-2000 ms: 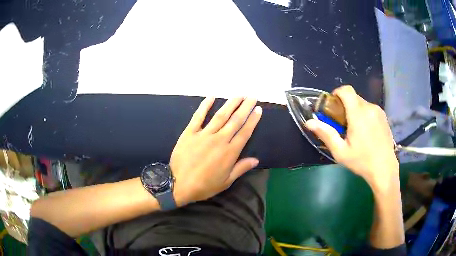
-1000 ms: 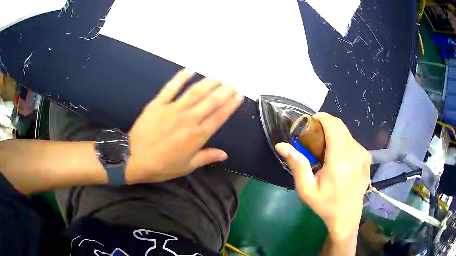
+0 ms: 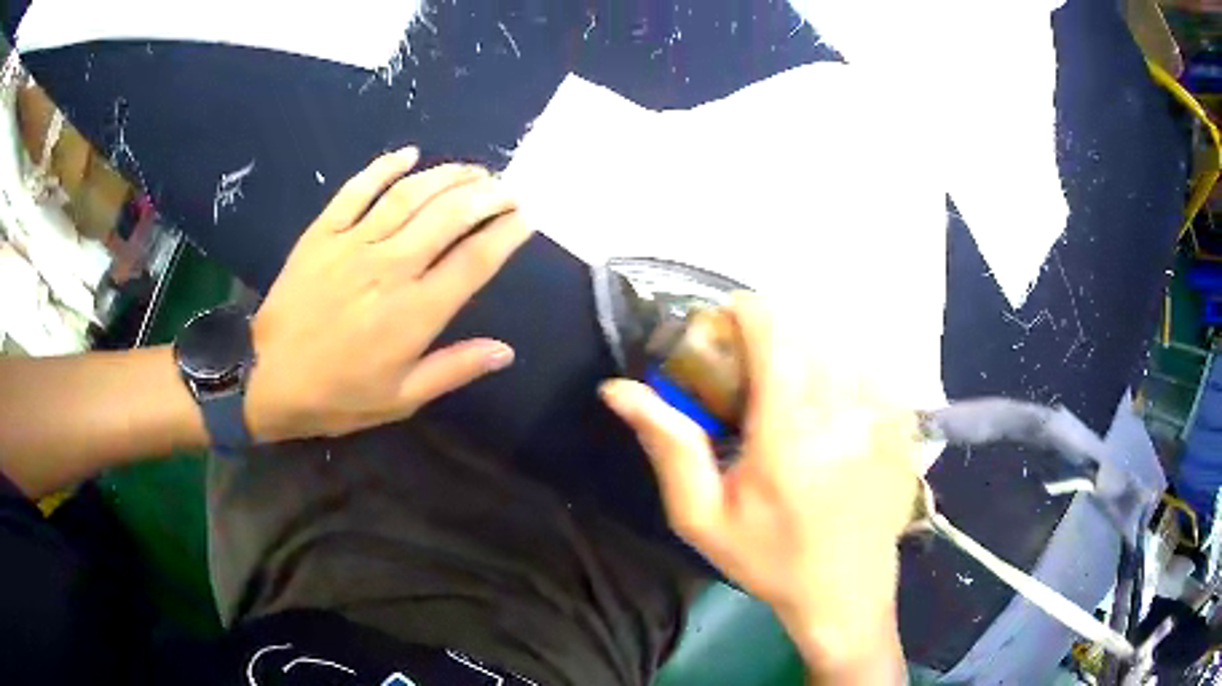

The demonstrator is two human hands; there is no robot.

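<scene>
A white sleeve panel [image 3: 804, 174] lies flat on the black table cover, its straight edge slanting down to the right. My right hand [image 3: 791, 469] grips the brown handle of the steam iron [image 3: 670, 298], whose pointed plate rests on the panel's near edge, tip to the left. My right hand and the iron hide part of that edge. My left hand [image 3: 389, 288] lies flat, palm down and fingers spread, left of the iron. Its fingertips are at the panel's left corner; it holds nothing.
Another white panel [image 3: 228, 27] lies at the top left. White pieces [image 3: 1012, 148] lie at the upper right, against the sleeve panel. A pale hose [image 3: 1025, 426] and cord trail right over a grey-blue cloth [image 3: 1032, 623]. Loose threads dot the black cover [image 3: 442, 87].
The view has swung, so the panel appears more slanted and farther right. The iron has moved left along the panel's near edge. My left hand has shifted left to the panel's corner.
</scene>
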